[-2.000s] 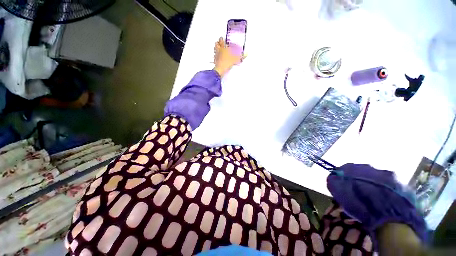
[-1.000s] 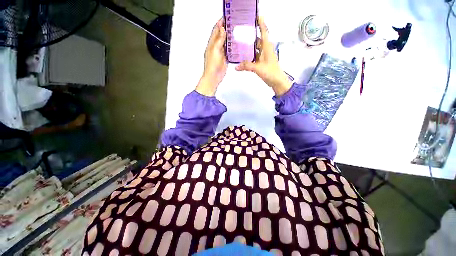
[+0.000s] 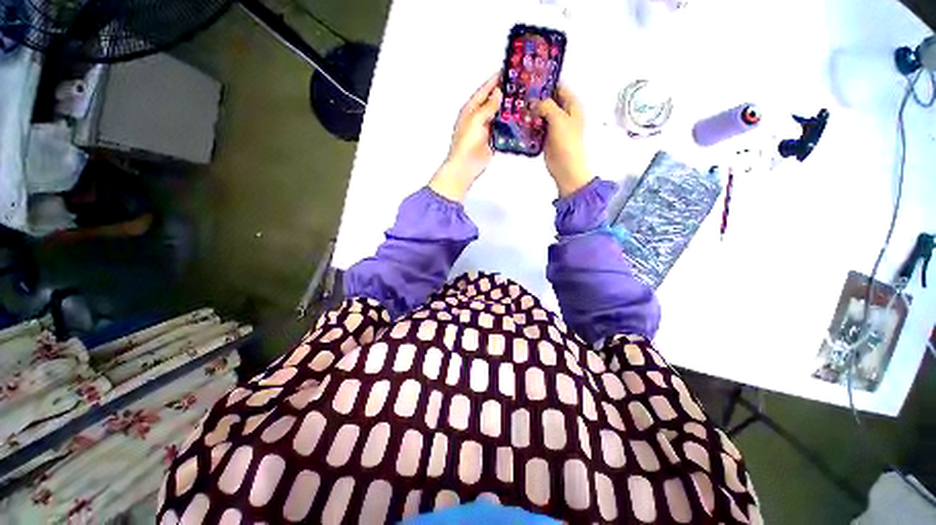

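Observation:
A smartphone (image 3: 530,87) in a dark case is held upright over the white worktable (image 3: 759,297), its lit screen showing a dark and red page with small icons. My left hand (image 3: 475,133) grips its lower left side. My right hand (image 3: 562,133) grips its lower right side, with the thumb over the lower part of the screen. Both hands are bare, with purple sleeve covers at the wrists.
Right of the hands lie a clear tape roll (image 3: 646,107), a purple thread cone (image 3: 727,124), a black trigger-like tool (image 3: 804,134), a grey shiny packet (image 3: 665,217), a thin dark red stick (image 3: 728,201) and a tray (image 3: 863,330). Floral garments (image 3: 123,410) hang lower left; a fan (image 3: 123,26) stands upper left.
My right hand has come from the lower right to the phone, and both hands now hold it. The screen has changed from pink to dark with red icons. The scissors are no longer visible.

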